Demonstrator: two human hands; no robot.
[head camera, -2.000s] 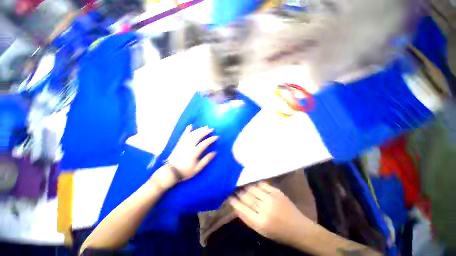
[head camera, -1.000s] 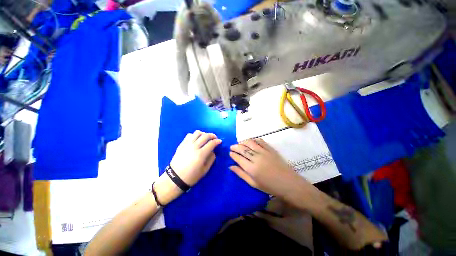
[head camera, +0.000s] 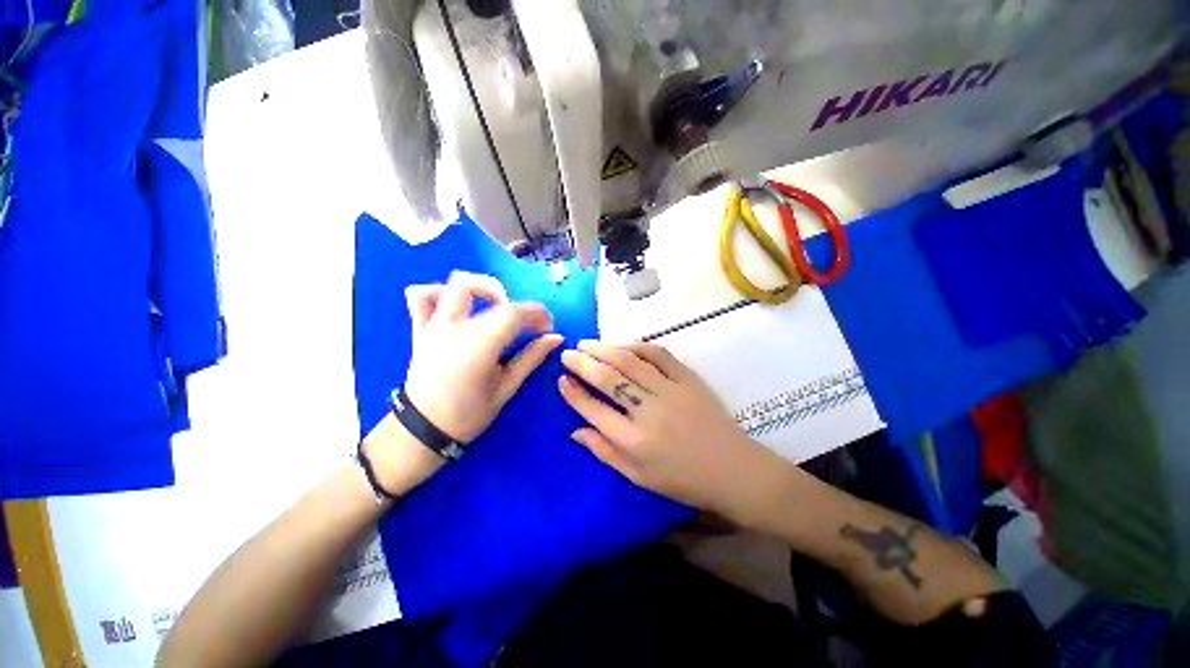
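Observation:
A royal-blue garment panel (head camera: 522, 522) lies under the machine head and hangs over the table's front edge. Its top edge reaches the presser foot and needle (head camera: 559, 261), where lamp glare lightens it. My left hand (head camera: 463, 346) is on the panel, just in front of and left of the needle, with fingers bent and the thumb near the index fingertip; whether cloth is pinched between them is unclear. My right hand (head camera: 653, 418) rests palm down on the panel's right edge, with its fingertips near my left thumb and its thumb hidden.
The whitish HIKARI machine (head camera: 848, 78) spans the top. Scissors (head camera: 783, 242) with yellow and red handles lie right of the needle. A blue panel stack (head camera: 91, 287) lies at left, and smaller blue pieces (head camera: 900, 313) at right. Ruler marks (head camera: 809, 402) run along the front edge.
The view has sharpened and moved closer to the machine. The panel lies straighter under the needle. My right hand has moved from the table's front edge onto the panel. My left fingers have bent.

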